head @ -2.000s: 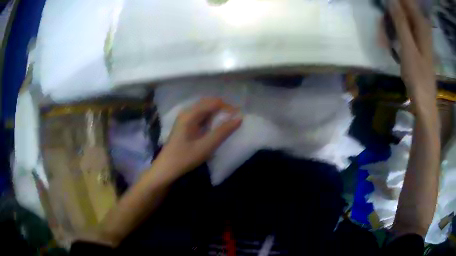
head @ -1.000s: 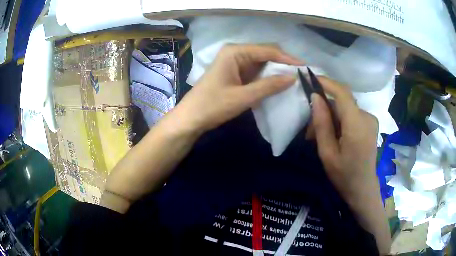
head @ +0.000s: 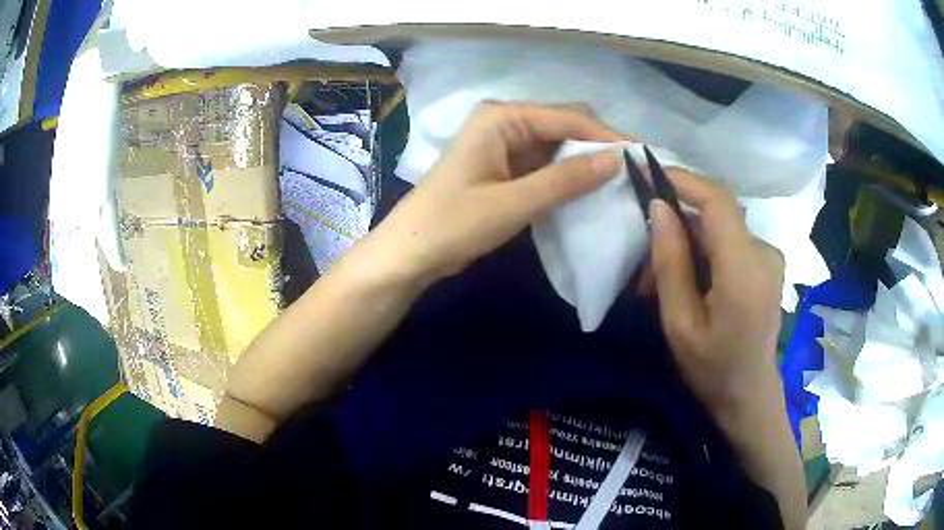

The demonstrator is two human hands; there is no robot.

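Observation:
My left hand (head: pixel 497 186) pinches the top edge of a white cut piece (head: pixel 594 243) between thumb and fingers. The piece hangs down to a point above my dark-clothed lap. My right hand (head: pixel 719 280) holds dark pointed thread snips (head: pixel 654 186), blades upward and slightly apart, at the piece's upper right edge by my left fingertips. A thread end is too fine to make out. A larger white cloth (head: pixel 497 78) lies behind my hands, under the table edge.
The white table (head: pixel 580 23) with printed ruler marks curves across the top. A taped cardboard box (head: pixel 207 207) and bundled greyish-white pieces (head: pixel 326 186) stand at left. Loose white cloth (head: pixel 895 352) and blue cloth (head: pixel 809 352) lie at right.
Two seconds ago my right hand was up at the table's right side; it has come down with the snips beside my left hand. Since one second ago, the hands and piece have barely shifted.

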